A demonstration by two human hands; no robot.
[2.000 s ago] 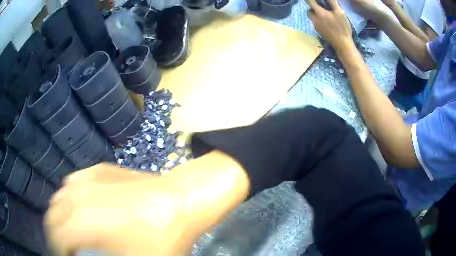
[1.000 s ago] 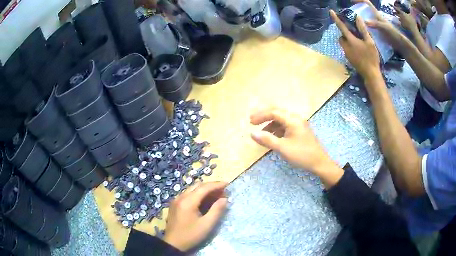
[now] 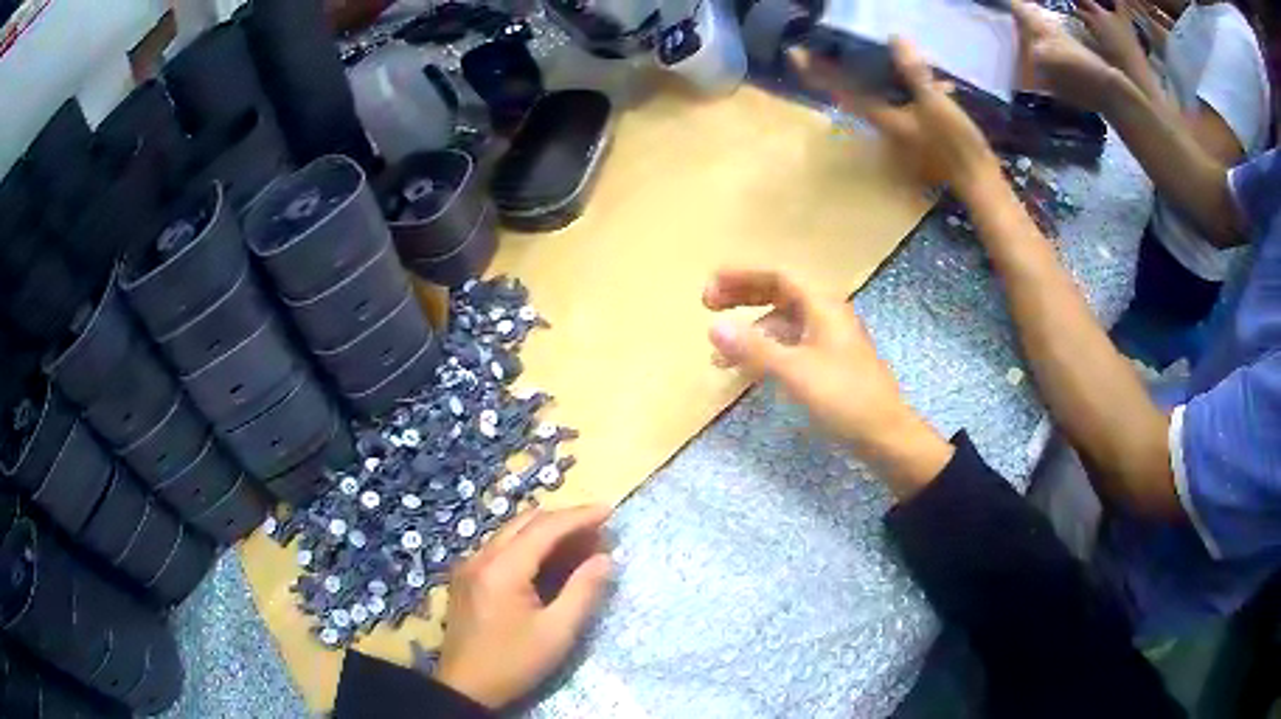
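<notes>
My left hand (image 3: 520, 604) is at the lower middle, fingers curled with thumb and fingertips apart and nothing seen between them. It lies beside a loose pile of small grey fittings (image 3: 422, 478) with white round discs. My right hand (image 3: 822, 358) is over the edge of the brown sheet (image 3: 674, 239), fingers curled and apart, holding nothing that I can see. A black oval housing (image 3: 555, 157) stands on the far left part of the sheet, open side up. A single dark grey cup-like housing (image 3: 447, 218) stands left of it.
Tall stacks of dark grey cup-like housings (image 3: 316, 267) fill the left. Translucent covers (image 3: 703, 49) lie at the back. Bubble wrap (image 3: 745, 576) covers the bench. At the right another person's arm (image 3: 1068, 337) reaches in, hands on a boxy dark and pale unit (image 3: 927, 49).
My arm, which crossed the view two seconds ago, has drawn back, and both hands rest apart over the bench. Over the last second they barely moved. The neighbour's unit has shifted left.
</notes>
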